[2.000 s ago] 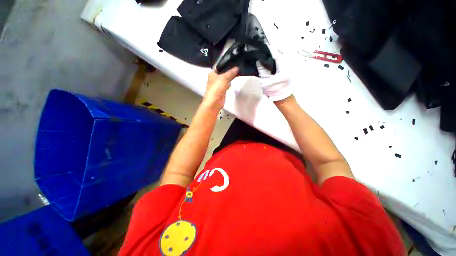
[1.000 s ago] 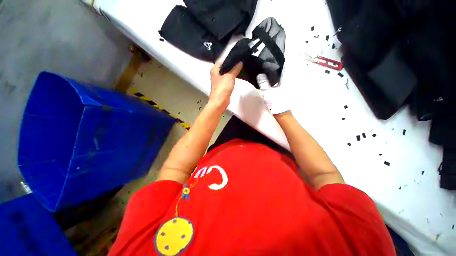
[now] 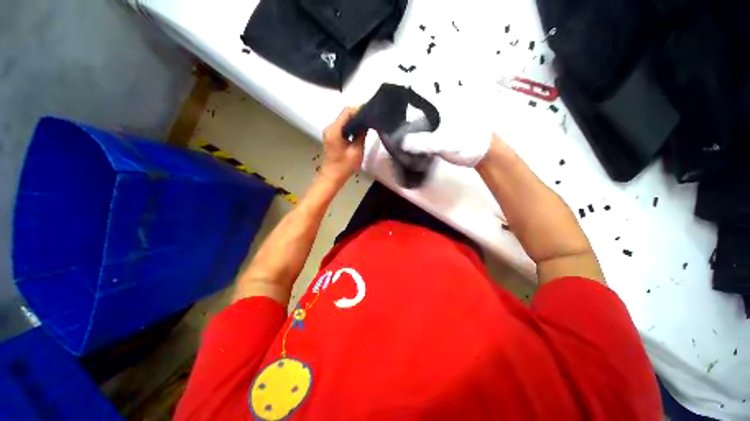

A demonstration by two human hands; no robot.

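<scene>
A black sewn piece (image 3: 385,111) is crumpled and partly opened between my hands at the table's near edge, with a greyer part low down that is blurred. My left hand (image 3: 342,146), bare, grips its left end. My right hand (image 3: 452,141), in a white glove, is at its right side with the fingers against the grey part; the fingertips are blurred and partly hidden by fabric.
Flat black pieces (image 3: 300,51), one with a small white mark, lie at the table's upper left. Red thread snips (image 3: 533,88) lie beside a large black heap (image 3: 629,123) at right. Black offcuts dot the white table (image 3: 526,182). A blue bin (image 3: 164,238) stands at left.
The black piece was spread wide with its grey mesh-like side up; now it is bunched smaller and closer to me. My right hand has turned and its forearm swung outward to the right.
</scene>
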